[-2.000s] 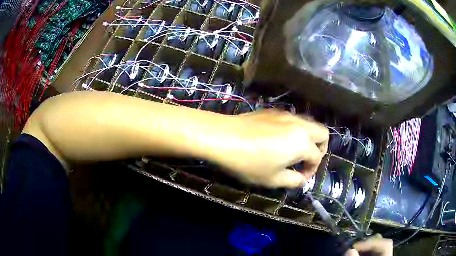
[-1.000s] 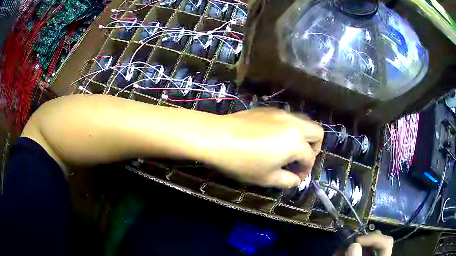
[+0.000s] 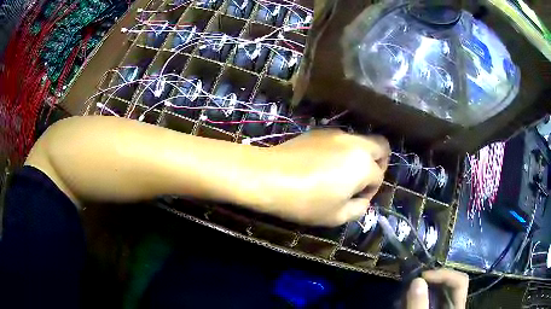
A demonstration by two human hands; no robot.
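The divided carton (image 3: 290,250) fills the middle, with dark round speakers in its cells. My left hand (image 3: 332,175) reaches across it from the left, bare. Its fingers are bent together over a speaker (image 3: 367,220) near the front right; the fingertips are partly hidden and I cannot tell what they hold. My right hand (image 3: 438,288), cut off by the bottom edge, holds the soldering iron (image 3: 394,236). The iron's pale tip points up and left to that speaker, close to my left fingertips. Thin red and white lead wires (image 3: 181,105) drape over the back cells.
A cardboard fume hood (image 3: 326,78) with a clear plastic window overhangs the carton's back right. A red and white wire bundle (image 3: 486,175) and a black box (image 3: 524,175) with a blue light stand at right. Green boards (image 3: 75,42) and red wires (image 3: 24,78) lie at far left.
The iron's tip has shifted slightly, and my right hand has moved a little left. My left hand stays over about the same cell. Another white lead end shows beside my left wrist.
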